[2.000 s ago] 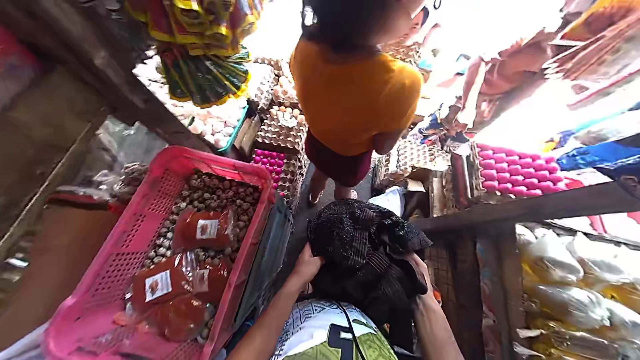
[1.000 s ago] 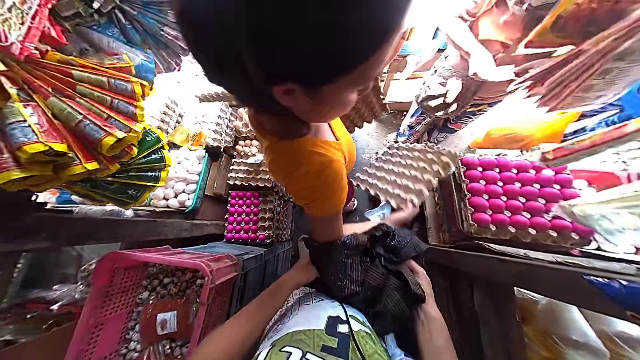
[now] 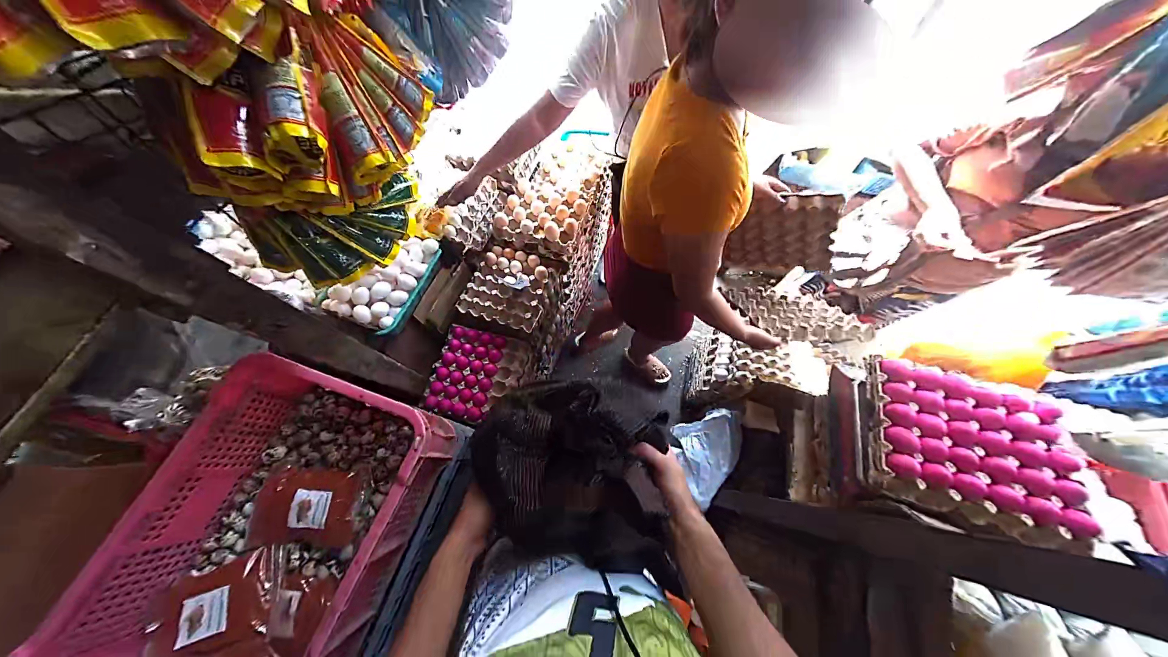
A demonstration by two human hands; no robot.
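Note:
A black cloth bag or bundle [image 3: 570, 470] is held in front of my body at the lower middle of the view. My right hand [image 3: 659, 470] grips its right edge, with the fingers bent over the dark fabric. My left hand [image 3: 479, 506] is at the bundle's lower left side, its fingers mostly hidden by the fabric. A pink plastic crate [image 3: 383, 547] with small speckled eggs [image 3: 338, 438] and red packets [image 3: 306, 511] stands left of my left arm.
Trays of magenta eggs [image 3: 976, 438] sit at right, others [image 3: 465, 370] ahead. A person in an orange shirt [image 3: 684, 164] stands in the aisle beside egg trays [image 3: 538, 219]; another in a pale shirt [image 3: 611, 64] is behind. Packets [image 3: 301, 109] hang upper left. A wooden beam [image 3: 958, 538] runs at right.
The person in the orange shirt, close to the bundle one second ago, now stands farther off along the aisle. My hands stay at the black bundle. The view has shifted.

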